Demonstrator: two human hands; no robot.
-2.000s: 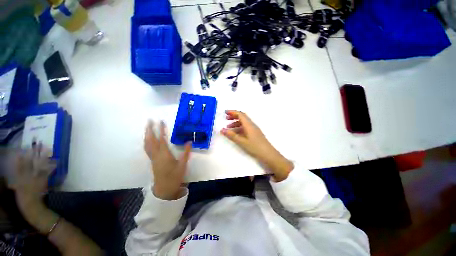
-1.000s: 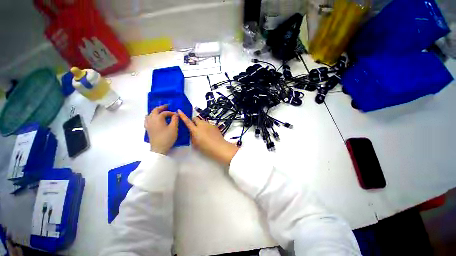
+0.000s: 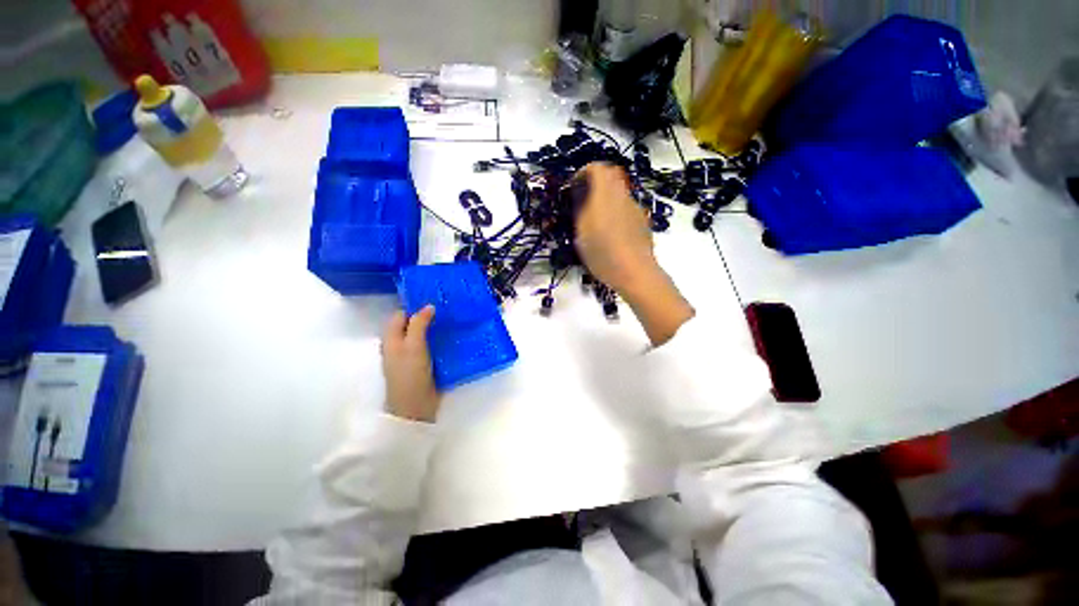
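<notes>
A single blue insert tray [image 3: 464, 329] with empty recesses is held by its left edge in my left hand [image 3: 411, 365], just above or on the table. My right hand [image 3: 615, 231] reaches into the tangled black cable pile [image 3: 538, 243]; its fingers are at the cables, partly hidden by the hand, and I cannot tell if they grip one. The stack of empty blue trays [image 3: 364, 225] stands left of the pile, behind my left hand.
Red-edged phone [image 3: 783, 353] at right; large blue tray stacks [image 3: 864, 199] at back right. Dark phone [image 3: 124, 251], yellowish bottle [image 3: 183, 133] and blue stacks with white printed cards [image 3: 53, 420] at left. A printed sheet [image 3: 456, 122] and yellow bundle [image 3: 754, 83] lie at the back.
My left hand has come away from the tray stack with a single tray. My right hand has moved right, from the stack to the cable pile. The filled tray at left is no longer visible.
</notes>
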